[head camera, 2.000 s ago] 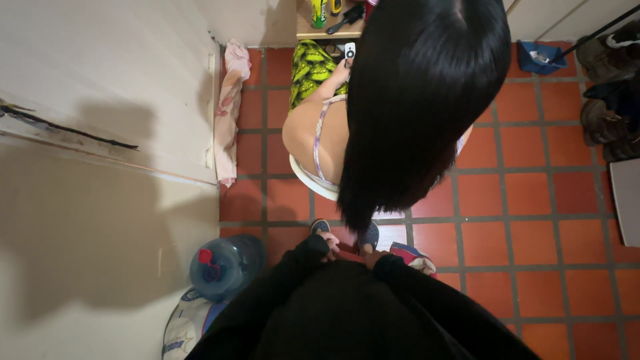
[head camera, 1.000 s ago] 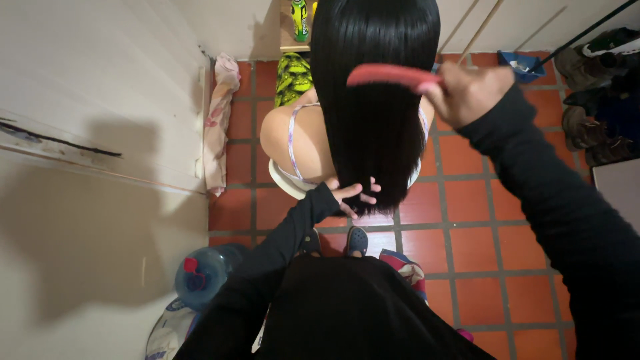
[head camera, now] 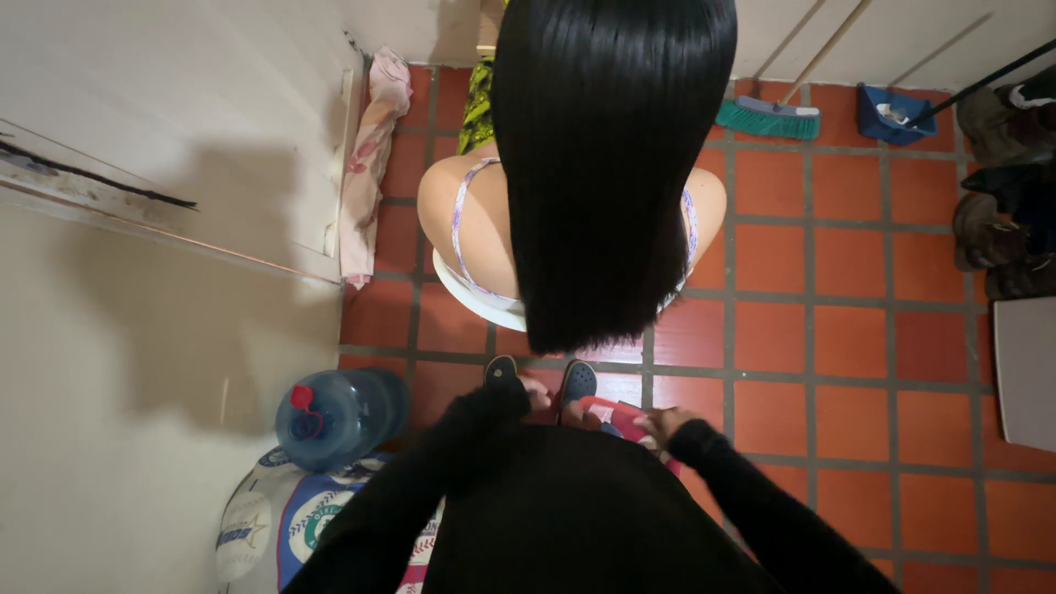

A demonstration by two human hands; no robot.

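A person sits with their back to me on a white seat (head camera: pixel 478 304), long straight black hair (head camera: pixel 606 190) hanging down the back to an even lower edge. My left hand (head camera: pixel 538 394) is low in front of my body, below the hair and apart from it; its fingers are partly hidden by the sleeve, and nothing shows in it. My right hand (head camera: pixel 670 425) holds one end of a red comb (head camera: pixel 610 404), which lies low over a red and blue cloth. The comb does not touch the hair.
A large blue water bottle (head camera: pixel 342 417) stands at lower left by a patterned cover (head camera: pixel 247 528). A rolled pink cloth (head camera: pixel 375 169) lies along the door. A green broom (head camera: pixel 769 120), a blue dustpan (head camera: pixel 895 115) and boots (head camera: pixel 982 231) are at the right.
My right hand has lowered the red comb from beside the hair to near my body. My left hand has moved away from the hair ends. The hair now hangs straight down the middle of the back.
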